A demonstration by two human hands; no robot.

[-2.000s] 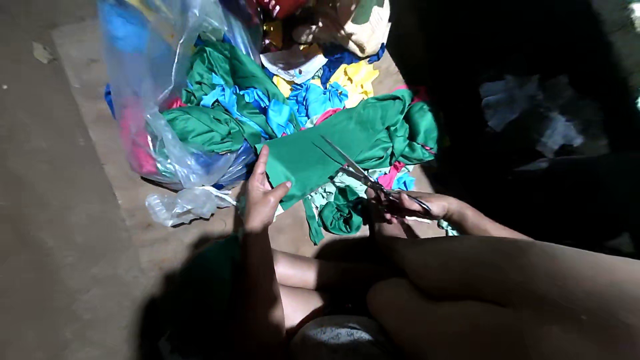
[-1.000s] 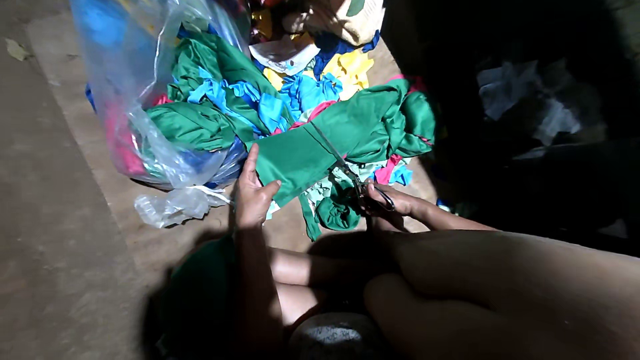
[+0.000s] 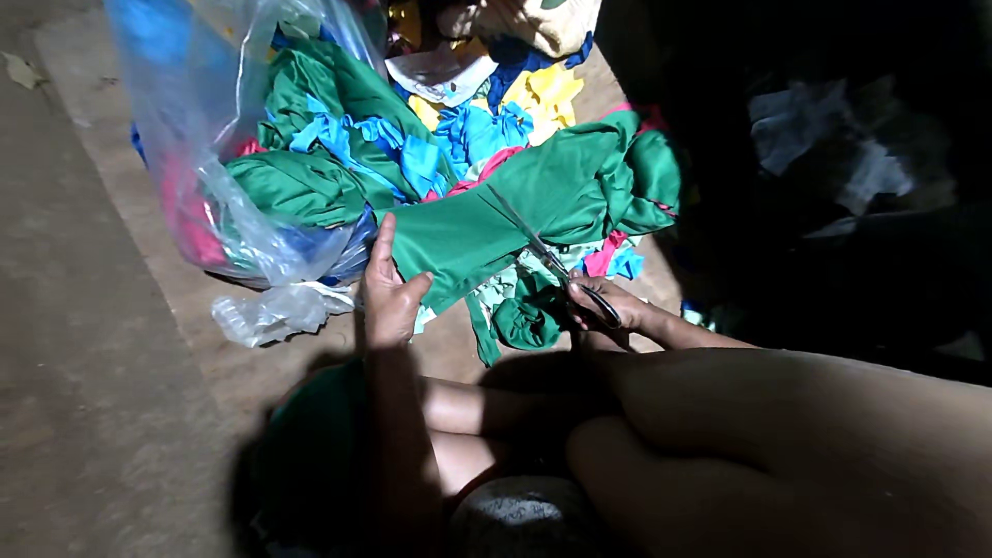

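A length of green fabric lies spread in front of me, its right part bunched up. My left hand is at its left edge, thumb on top and forefinger stretched along the side. In my right hand is a pair of scissors, held by dark handles. Their blades point up and left over the green fabric and look nearly closed together. Just left of my right hand, a crumpled green scrap rests beside pale green pieces.
A clear plastic bag holding coloured fabric stands at the upper left, with crumpled plastic below it. Blue scraps and yellow scraps lie beyond the green fabric. My bent legs are near, at the lower right.
The scissors in my right hand have swung further over the green fabric since the oldest frame, and their blades have come closer together. My left hand has stayed at the fabric's left edge.
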